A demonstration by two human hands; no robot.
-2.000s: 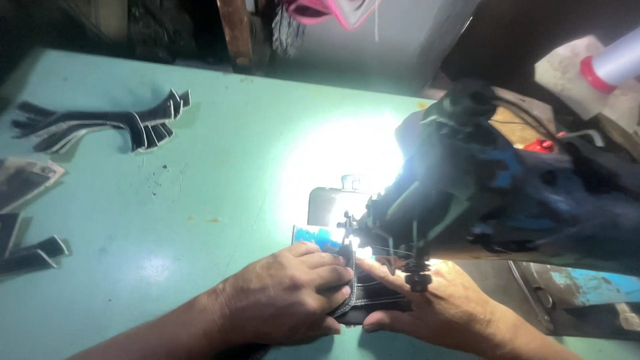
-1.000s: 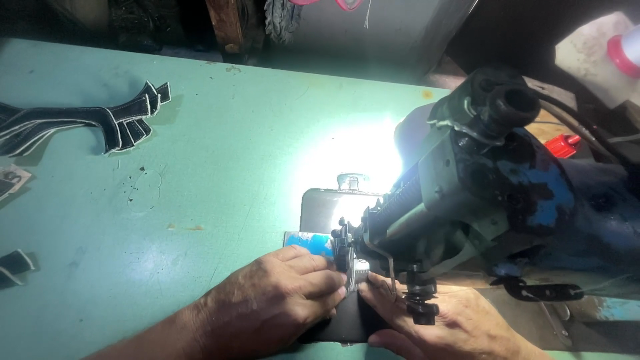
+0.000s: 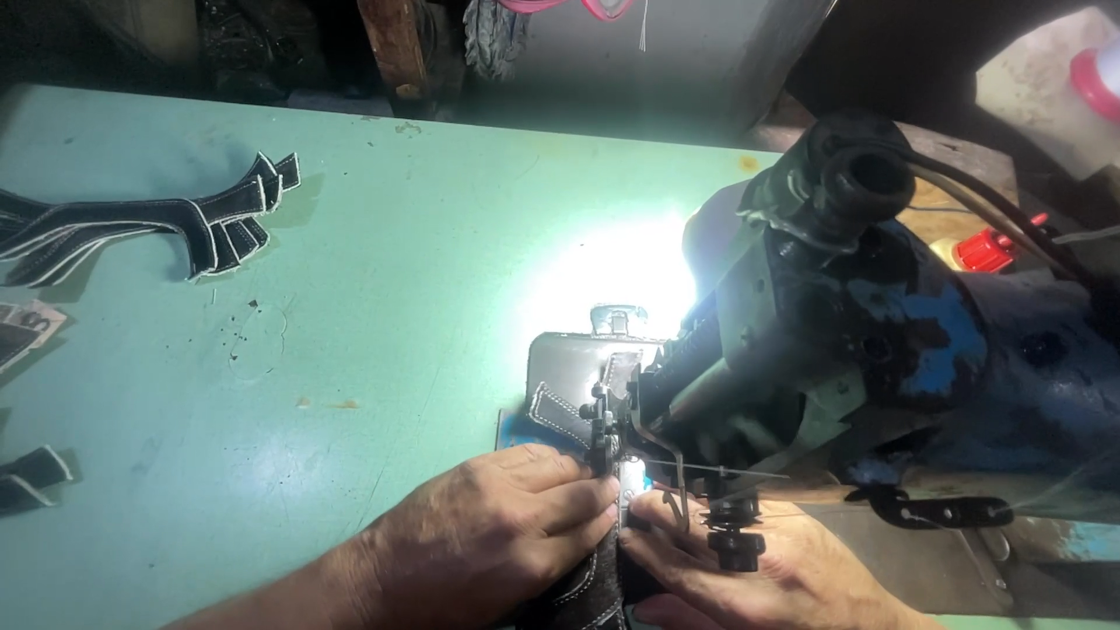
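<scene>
A sewing machine [image 3: 787,306] with a black and blue head reaches in from the right, its presser foot area low at the centre. My left hand [image 3: 516,516] grips the left side of a black stitched piece [image 3: 582,591] just in front of the foot. My right hand [image 3: 744,560] lies on the other side, fingertips at the piece's right edge beside the needle plate [image 3: 632,477]; whether they pinch it is not visible. A stitched dark strip end [image 3: 564,416] sticks out behind the foot to the left, over the shiny metal plate [image 3: 569,359] of the bed.
Several black curved pieces with pale edges [image 3: 157,214] lie stacked on the green table [image 3: 394,262] at the left. Another dark piece [image 3: 35,477] sits at the left edge. A red-capped bottle [image 3: 984,251] stands behind the machine arm, near a white thread cone [image 3: 1107,74].
A stitched strip end now shows behind the presser foot, where the earlier frames show none. Both hands remain beside the foot.
</scene>
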